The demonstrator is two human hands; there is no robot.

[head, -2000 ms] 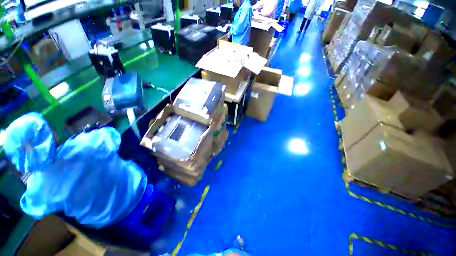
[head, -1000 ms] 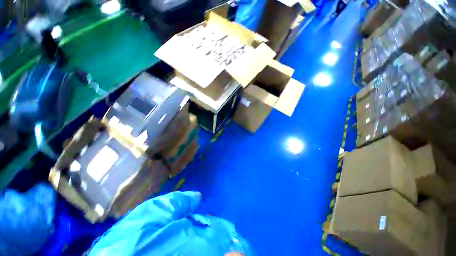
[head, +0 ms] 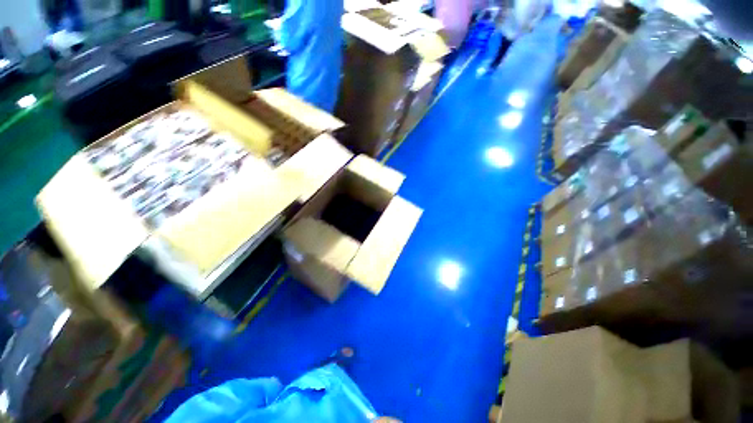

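A large open partitioned carton [head: 239,198] stands at the left with its flaps out. Rows of small white and silvery wrapped parts [head: 169,165] fill its near cells. Brown cardboard dividers [head: 285,132] show at its far right. A smaller open carton [head: 318,252] stands beside it on the floor, its inside dark. A blue sleeve or gown of mine fills the bottom centre. A sliver of skin at the bottom edge seems to be my right hand [head: 385,420], cut off and blurred. My left hand is not in view.
A grey unit in an open carton [head: 33,322] is at lower left. Dark units [head: 132,66] lie on the green bench. A worker in blue [head: 312,49] stands beyond the partitioned carton, near a tall carton [head: 371,91]. Wrapped cartons [head: 627,223] and a brown carton [head: 570,376] line the right side.
The view has moved forward along the aisle. The partitioned carton and small carton are nearer and lower left. The grey units have slid towards the lower left edge, and the seated worker has left the view.
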